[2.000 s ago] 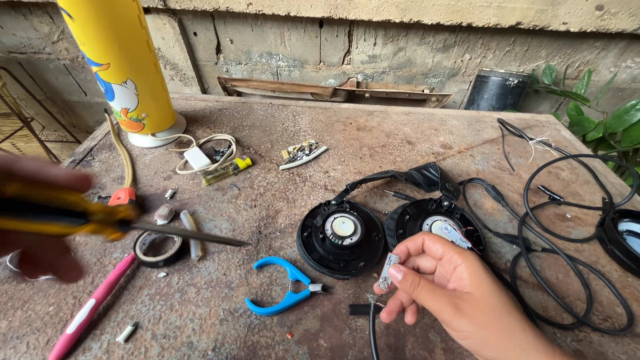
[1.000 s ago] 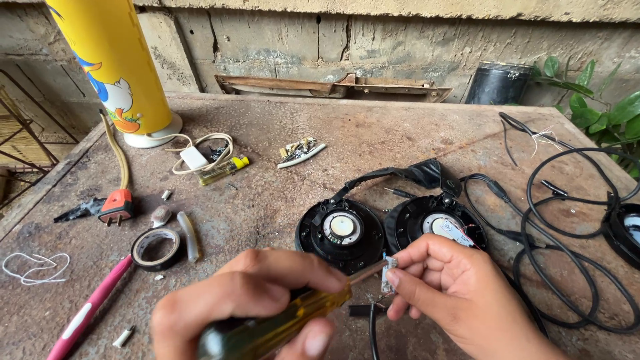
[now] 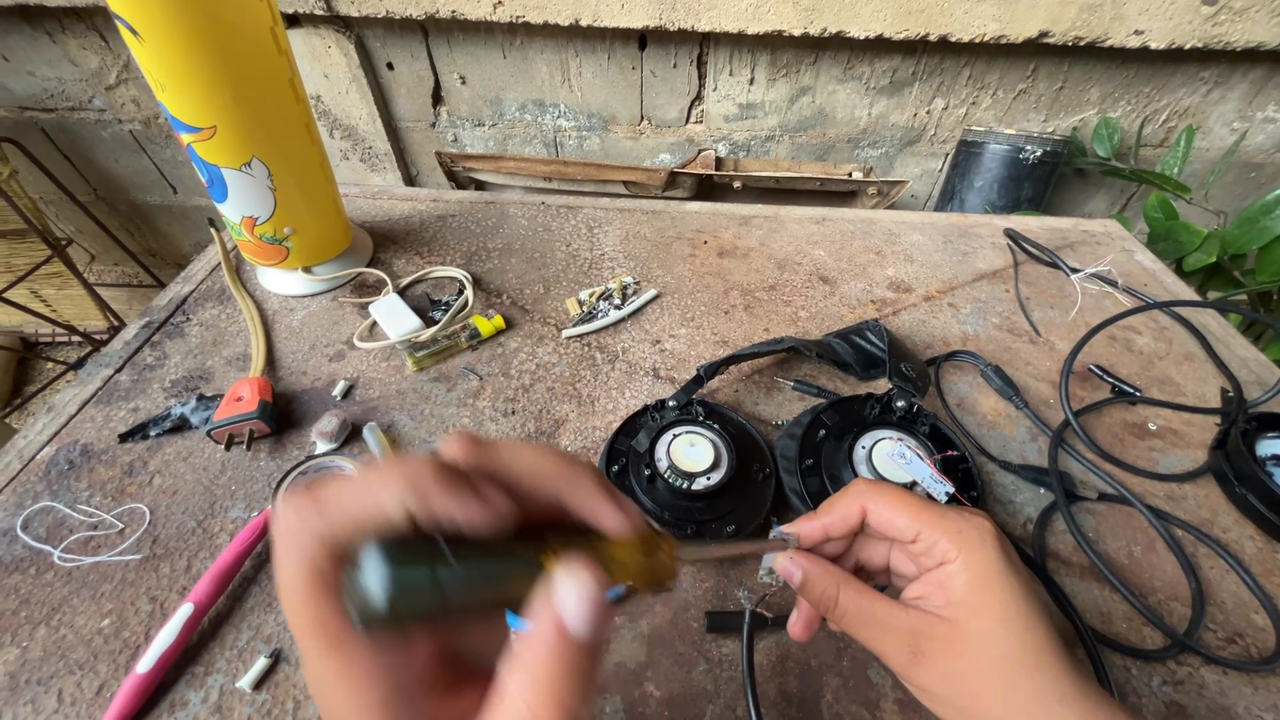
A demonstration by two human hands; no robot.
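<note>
My left hand (image 3: 450, 590), blurred, grips a screwdriver (image 3: 520, 575) by its dark and amber handle. Its shaft points right, and the tip meets a small metal-and-board part (image 3: 775, 555) pinched between the thumb and forefinger of my right hand (image 3: 900, 580). Below that part stands the frayed end of a black cable (image 3: 749, 650), beside a short black tube (image 3: 735, 622). Just behind my hands lie two opened headphone ear cups, the left one (image 3: 690, 470) and the right one (image 3: 830, 440), joined by a worn black headband (image 3: 840, 350). Blue pliers are almost wholly hidden behind my left hand.
A yellow cylinder (image 3: 260, 130) stands at the back left. An orange plug (image 3: 243, 410), black tape (image 3: 315, 468) and a pink-handled tool (image 3: 190, 620) lie on the left. Coiled black cable (image 3: 1080, 500) spreads over the right side. A lighter (image 3: 455, 340) lies near the white cord (image 3: 375, 280).
Two seconds ago my left hand held the screwdriver at the far left; it came right, and the tip now meets the small part. My right hand keeps its pinch in nearly the same place.
</note>
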